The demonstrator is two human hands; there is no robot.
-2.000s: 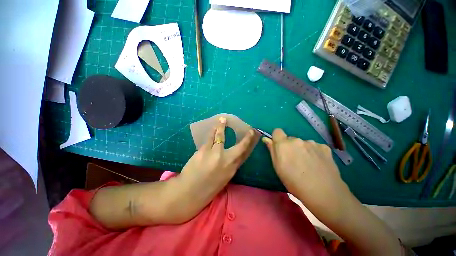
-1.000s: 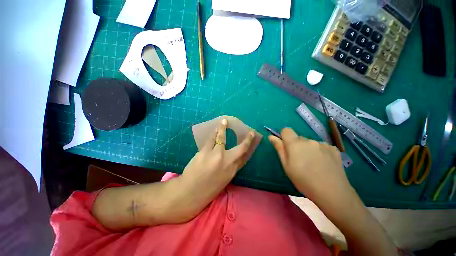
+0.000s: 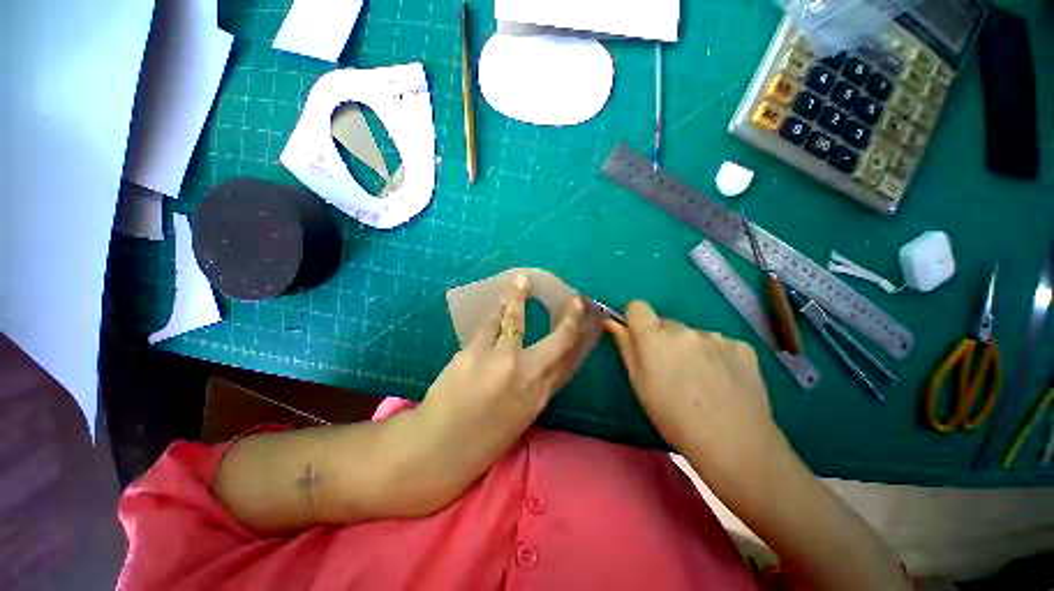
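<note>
A grey-beige card pattern piece (image 3: 476, 305) with an oval hole lies flat on the green cutting mat near its front edge. My left hand (image 3: 491, 364) presses it down with spread fingertips, on both sides of the hole; it grips nothing. My right hand (image 3: 688, 369) is closed on a slim dark craft knife (image 3: 606, 309). Its tip is at the right edge of the card, beside my left fingertip. Most of the knife is hidden in my hand.
Left are a dark round weight (image 3: 266, 240), a marked pattern piece (image 3: 414, 133) and white card sheets (image 3: 179, 104). A pencil (image 3: 469, 104) lies ahead. Right are steel rulers (image 3: 855, 294), a wooden-handled awl (image 3: 781, 312), dividers (image 3: 841, 346), scissors (image 3: 965, 375) and a calculator (image 3: 809, 121).
My right hand has moved left since a second ago, bringing the knife tip back to the card's right edge. My left hand and the card have stayed in place.
</note>
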